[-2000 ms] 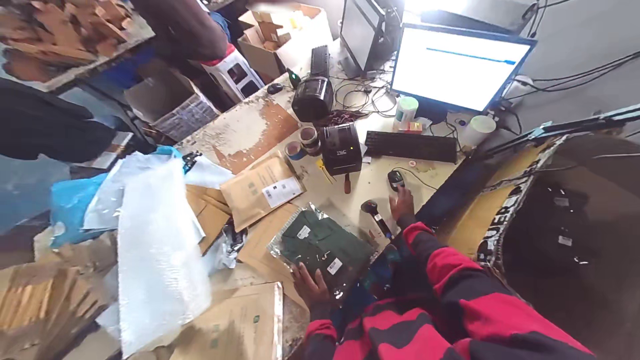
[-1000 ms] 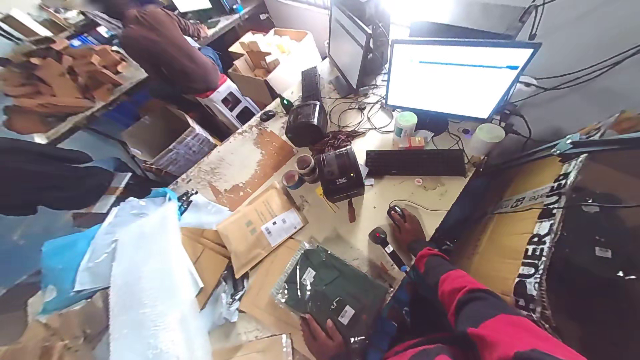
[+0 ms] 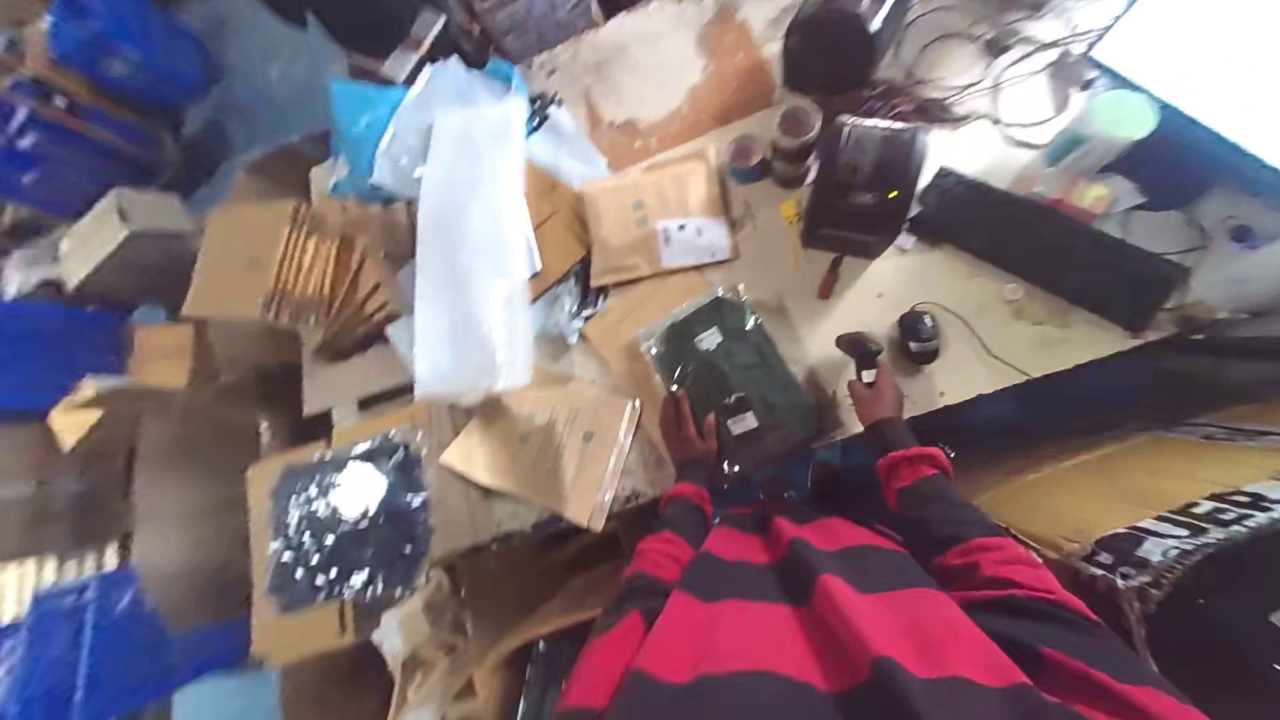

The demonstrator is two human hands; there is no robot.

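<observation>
A dark green folded garment in a clear plastic bag (image 3: pixel 765 365) lies on the table with white labels on it. My left hand (image 3: pixel 688 430) rests on the bag's lower left edge, fingers spread. My right hand (image 3: pixel 877 395) is closed around the handle of a black handheld barcode scanner (image 3: pixel 858 347). Just right of the scanner sits a black computer mouse (image 3: pixel 918 336) with its cable on the table. Up and left of the bagged garment is a brown paper mailer (image 3: pixel 655 218) with a white label. Another brown paper mailer (image 3: pixel 550 445) lies left of my left hand.
A black keyboard (image 3: pixel 1050 245) and a black label printer (image 3: pixel 865 185) stand farther back, beside rolls of tape (image 3: pixel 797 130). White plastic sheeting (image 3: pixel 475 250) and cardboard pieces (image 3: pixel 240 260) cover the left. An open cardboard box (image 3: pixel 1060 480) is at the right.
My right hand has left the mouse and taken hold of the scanner. My left hand stays at the bagged garment. The view has swung down and left.
</observation>
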